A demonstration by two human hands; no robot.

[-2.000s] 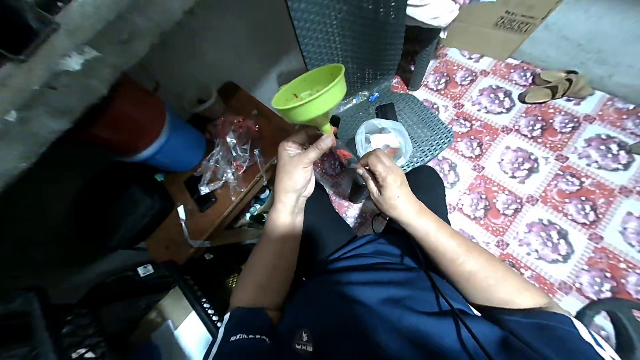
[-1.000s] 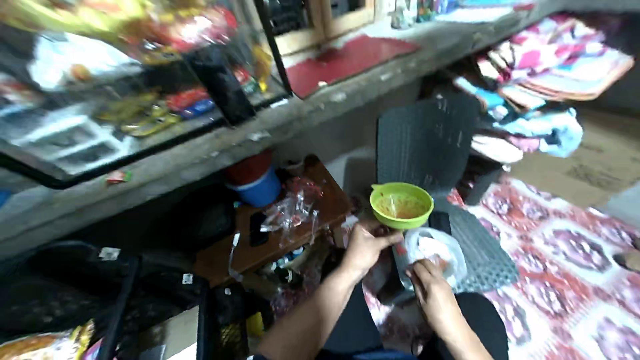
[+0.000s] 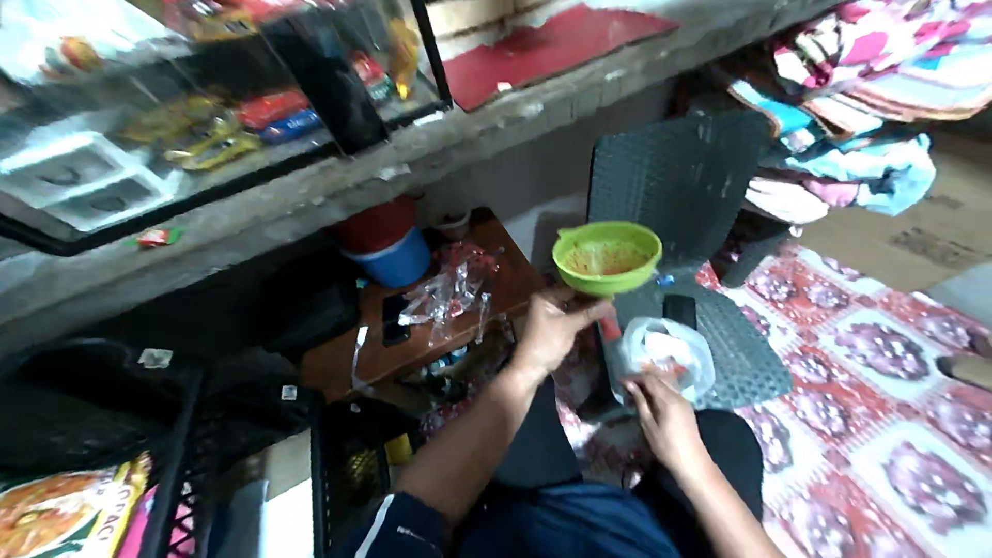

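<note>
My left hand (image 3: 554, 329) grips the underside of a green plastic funnel (image 3: 608, 260), which is tilted and has reddish residue inside. Below its spout is something red, partly hidden by my fingers. My right hand (image 3: 663, 411) is at the near rim of a translucent plastic tub (image 3: 701, 360), its fingers by something white and orange in it; whether they hold anything is unclear. The tub is at the near edge of a dark woven-pattern chair (image 3: 748, 360), with a black phone (image 3: 680, 311) lying behind it.
Clear plastic bags (image 3: 446, 298) and a dark phone (image 3: 394, 319) lie on a low wooden table (image 3: 341, 364) at left, beside a blue bucket (image 3: 399, 260). A concrete ledge (image 3: 325, 182) runs above. Black crates (image 3: 178, 465) stand at lower left; a patterned mat (image 3: 876, 403) covers the floor at right.
The view has swung up and left. My right hand has gone from close beside my left hand to the tub. My left hand stays under the funnel.
</note>
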